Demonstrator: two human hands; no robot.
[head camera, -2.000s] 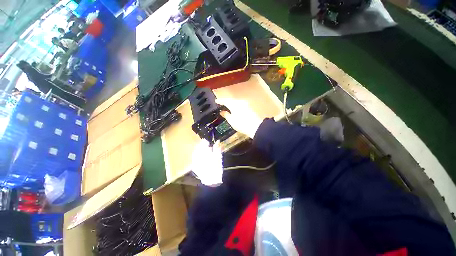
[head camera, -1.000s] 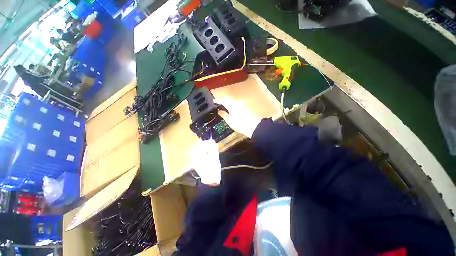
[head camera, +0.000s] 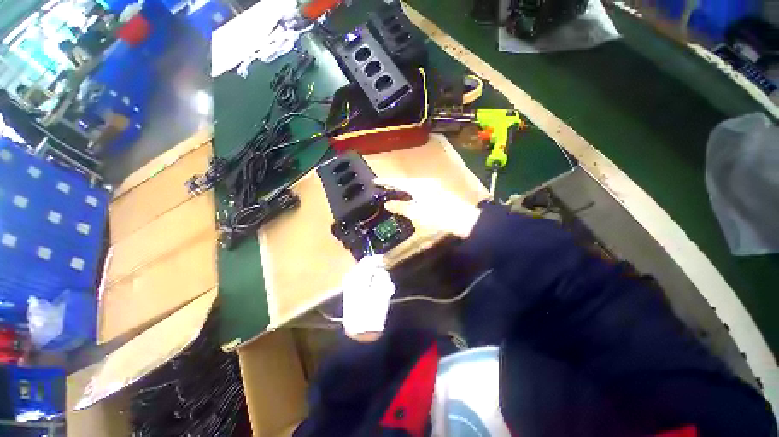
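Note:
A black power strip (head camera: 348, 186) lies on the tan cardboard pad (head camera: 299, 256), its open end towards me. A small green circuit board (head camera: 387, 228) and thin wires show at that end. My right hand (head camera: 431, 205), bare, is at the strip's right side; its fingertips touch the housing near the open end, and the grip is unclear. My left hand (head camera: 367, 297), in a white glove, is just below the open end; glare hides its fingers, and a thin light strand shows above them.
A red parts box (head camera: 380, 138) with another strip (head camera: 376, 72) on it stands behind the pad. A yellow-green soldering gun (head camera: 498, 132) lies right. Black cords (head camera: 256, 171) lie left. A carton of cords (head camera: 273, 380) is lower left. The conveyor belt (head camera: 632, 128) runs right.
The whole view has shifted a little. The right-hand fingers have shifted slightly at the strip, and the circuit board shows more clearly. The gloved left hand stays below the open end.

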